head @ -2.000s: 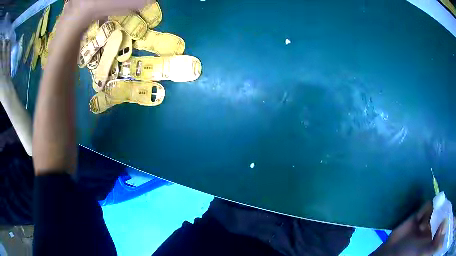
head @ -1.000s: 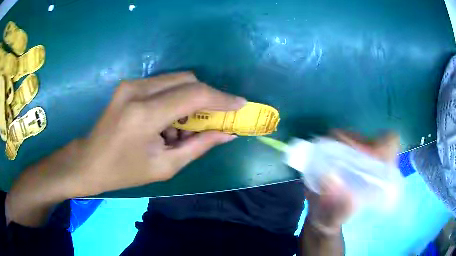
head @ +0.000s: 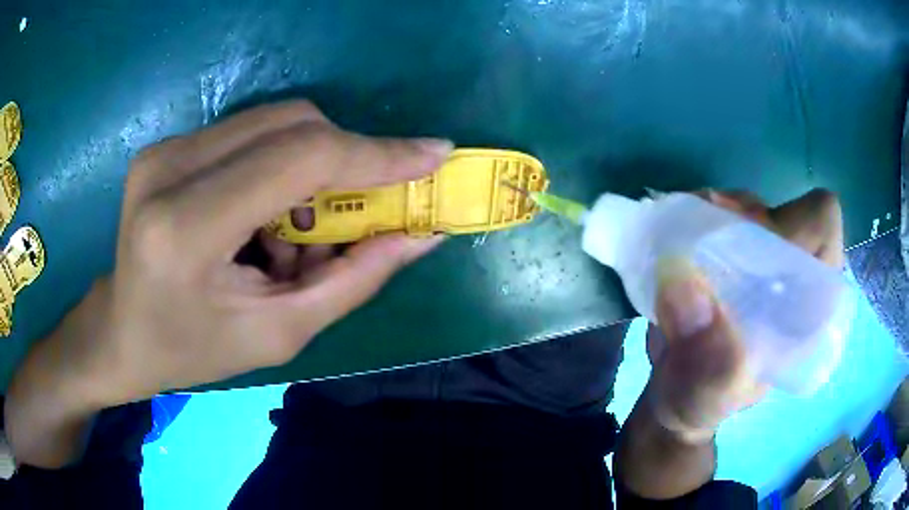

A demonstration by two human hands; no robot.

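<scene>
My left hand [head: 239, 229] holds a yellow plastic shell [head: 468, 191] between thumb and fingers, above the table, with its ribbed inner face showing. Its rounded end points right. My right hand [head: 708, 349] grips a translucent white glue bottle [head: 738, 269], tilted with its cap toward the shell. The yellow-green dispensing needle [head: 560, 206] reaches over the shell's right end, its fine tip at the inner ribs. Whether it touches, and any liquid there, I cannot tell. The shell's left end is partly hidden by my left hand.
More yellow shells [head: 24, 255] lie at the far left edge, cut off by the frame. The glossy dark green table [head: 419, 80] has a curved front edge below my hands. Cardboard boxes [head: 835, 473] stand at the lower right on the blue floor. Grey cloth shows at the right edge.
Two seconds ago my left arm was over the shell pile and the bottle low at the right. Since one second ago, the needle has moved from below the shell onto its right end.
</scene>
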